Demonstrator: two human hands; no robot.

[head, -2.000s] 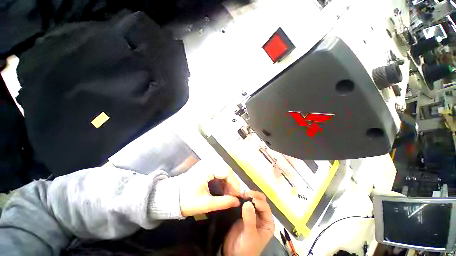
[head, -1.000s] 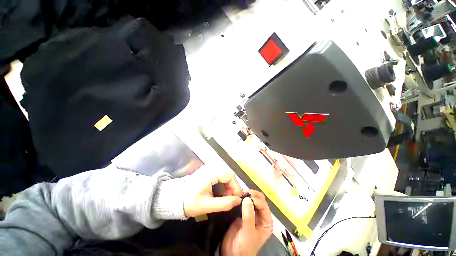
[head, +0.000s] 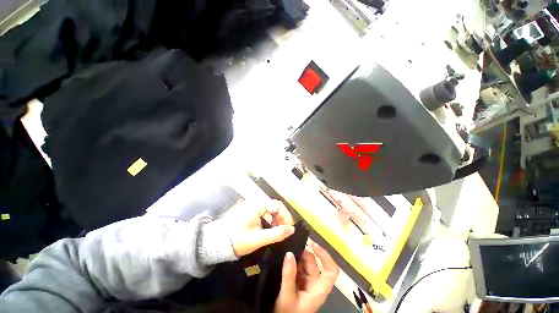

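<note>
A black fabric panel [head: 279, 254] lies below and between my hands, with a small pale yellow sticker on it. My left hand [head: 262, 231] pinches its upper part between thumb and curled fingers. My right hand [head: 306, 278] is at the panel's right edge, thumb on the cloth and fingers at the edge, with a gap between thumb and fingers. The panel's lower part runs into the dark lap area, where its outline is lost.
A stack of black cut panels [head: 122, 128] with a yellow label lies at left. The grey machine head [head: 374, 128] stands over a bed with yellow tape [head: 397, 254]. A red switch [head: 311, 78], orange-handled snips [head: 364, 301] and a screen [head: 518, 269] also show.
The tightly pinched small fold between my fingertips has opened out. My right thumb and fingers have spread, and more of the panel and its sticker shows. The view has shifted slightly.
</note>
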